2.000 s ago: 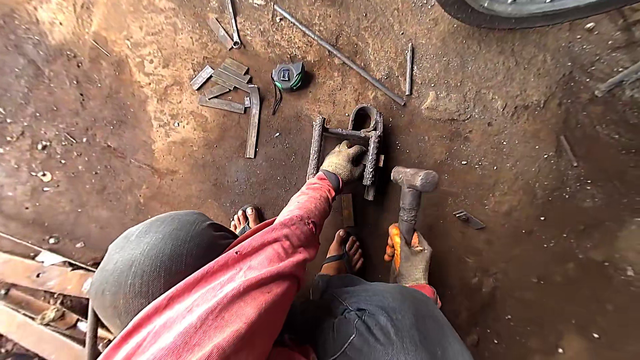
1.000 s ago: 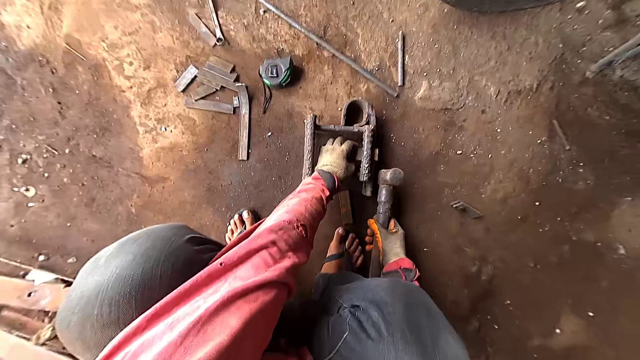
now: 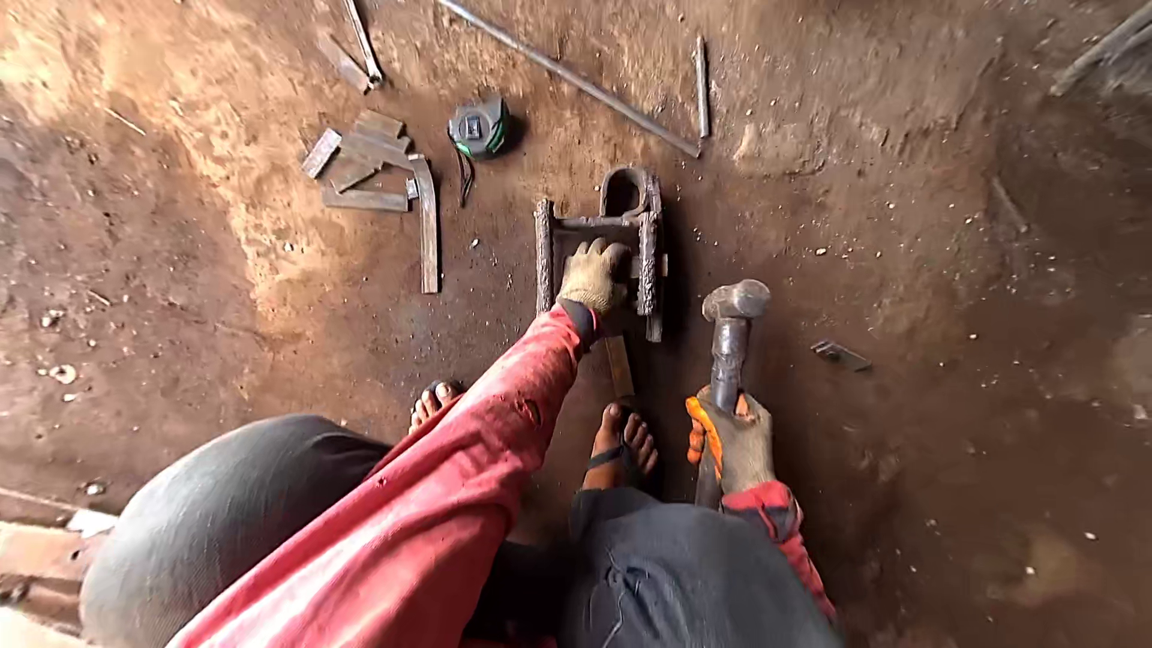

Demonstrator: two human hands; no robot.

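My left hand (image 3: 594, 275), in a beige work glove, is closed on a part of a rusty welded metal frame (image 3: 646, 261) with a loop at its top. The fingertips and the part under them are partly hidden. To the right, my right hand (image 3: 740, 439), in a glove with orange on it, grips the shaft of a hammer (image 3: 736, 301), its head pointing away from me. A flat bar (image 3: 619, 366) lies on the ground between the frame and my foot.
A tape measure (image 3: 478, 129) lies beyond the frame, beside several flat metal pieces (image 3: 369, 153) and a curved strip (image 3: 427, 225). Farther off are a wrench (image 3: 363, 40), a long rod (image 3: 576, 79) and a short rod (image 3: 702, 87). A small metal scrap (image 3: 841, 355) is at right.
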